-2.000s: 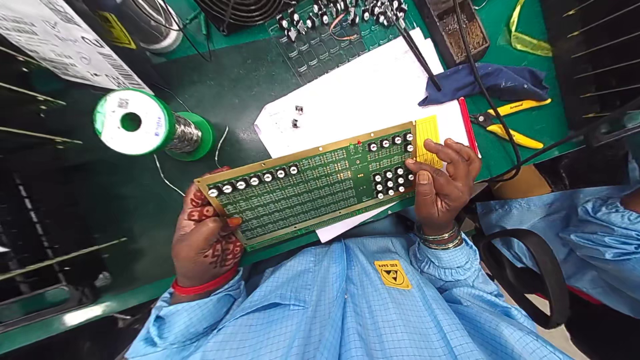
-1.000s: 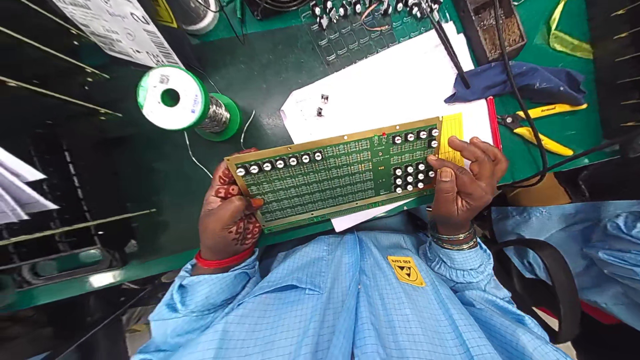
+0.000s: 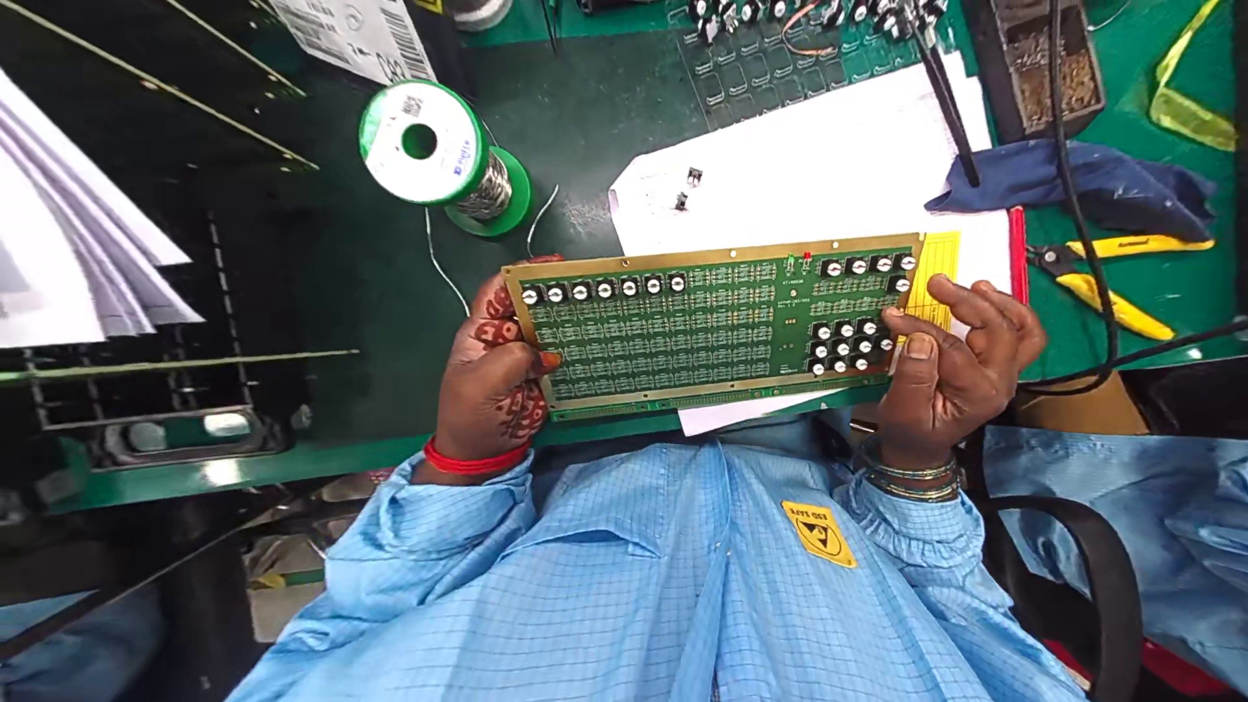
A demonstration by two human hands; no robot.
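Note:
My left hand (image 3: 497, 375) grips the left end of a long green circuit board (image 3: 673, 327), its thumb on the front face. At the board's right end is my right hand (image 3: 951, 361), thumb and forefinger together at the edge beside a cluster of black components with round white tops. More such components line the board's upper left, and a small red part stands near its top edge. The board is tilted a little, above white papers (image 3: 780, 166). Two small black components (image 3: 694, 176) lie on the papers.
A solder wire spool (image 3: 424, 143) stands on the green mat at left. Yellow-handled cutters (image 3: 1121, 292), a dark blue cloth (image 3: 1082, 180), black cables (image 3: 1072, 195) and a metal tray (image 3: 1058, 73) are at right. A clear component tray (image 3: 770, 68) lies behind. A person's blue sleeve (image 3: 1209, 507) shows at right.
The view has shifted, moving the scene right in the frame. Both hands stay at the board's ends, with no other plain change.

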